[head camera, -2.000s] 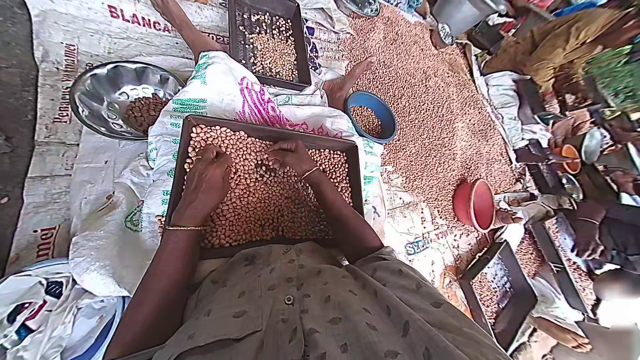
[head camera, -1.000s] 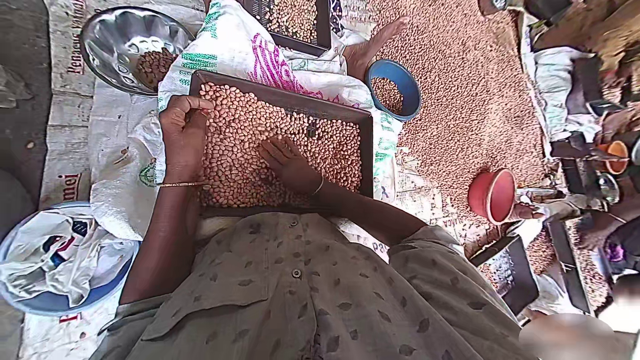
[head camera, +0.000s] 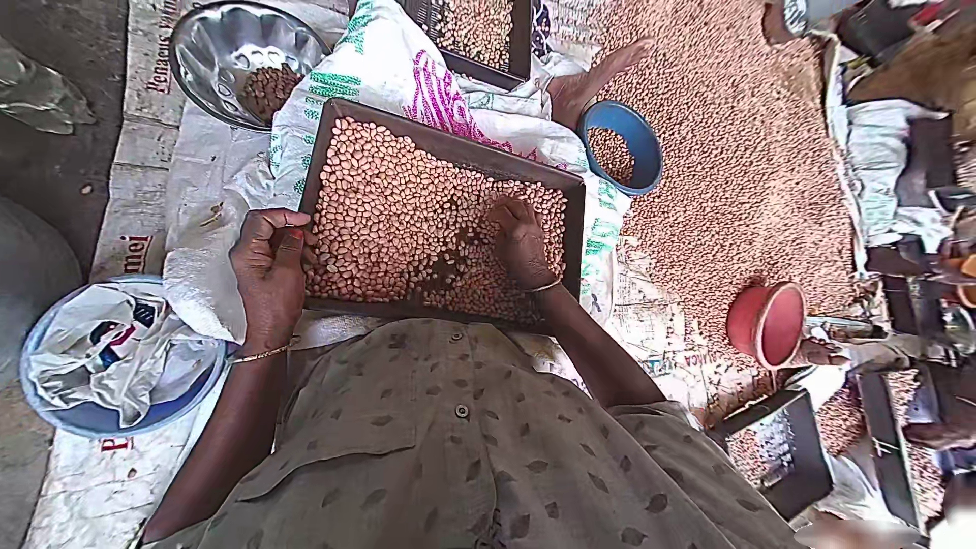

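Observation:
A dark rectangular tray [head camera: 573, 229] filled with light brown nuts or beans [head camera: 381, 206] rests on a white woven sack [head camera: 358, 61]. My left hand [head camera: 271, 259] is at the tray's left rim, fingers bent, thumb and forefinger close together; whether something small is between them I cannot tell. My right hand [head camera: 522, 244] is down among the nuts in the right half of the tray, its fingers curled, their tips partly hidden. Dark patches of tray bottom show between the nuts beside it. Each wrist wears a thin bangle.
A metal bowl [head camera: 191, 61] and a blue bowl [head camera: 648, 152] hold small heaps. Beyond lies another tray [head camera: 522, 46], near a bare foot [head camera: 602, 76]. A wide spread of nuts [head camera: 732, 137], a red tub [head camera: 781, 324] and other people's trays are right. A basin with plastic bags [head camera: 46, 412] stands left.
My right hand has moved toward the right side of the tray, its fingers now curled rather than spread. My left hand has lowered along the left rim. More dark tray bottom shows between the nuts.

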